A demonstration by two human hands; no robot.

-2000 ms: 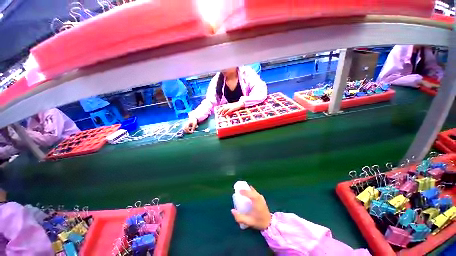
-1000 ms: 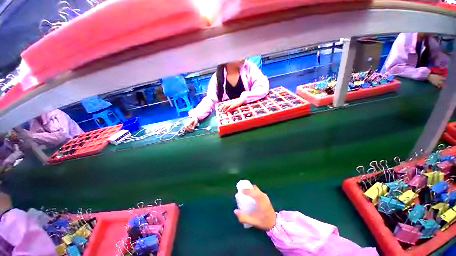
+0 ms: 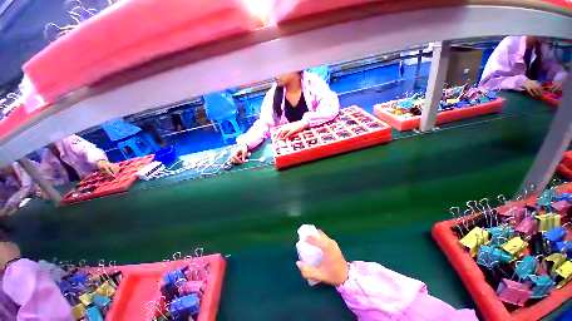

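My right hand (image 3: 326, 260) is held above the dark green belt, near the lower middle of the view. Its fingers are closed around a white bottle (image 3: 309, 247) with a tapered top. The palm and fingers partly hide the bottle. My pink sleeve reaches in from the lower right. No hand that I can make out as my left one is in view. A pink sleeve (image 3: 34, 294) and part of a hand at the lower left edge look like a neighbour's.
Red trays of coloured binder clips stand at lower left (image 3: 135, 294) and lower right (image 3: 444, 251). A grey frame (image 3: 282, 56) crosses above the green belt (image 3: 251, 200). Across it are pink-smocked workers, a red compartment tray (image 3: 335, 145) and white cables (image 3: 201, 161).
The view has shifted slightly. My right hand still grips the bottle, barely moved. The far left worker's hand now reaches over a red tray. The far right worker's hands have moved.
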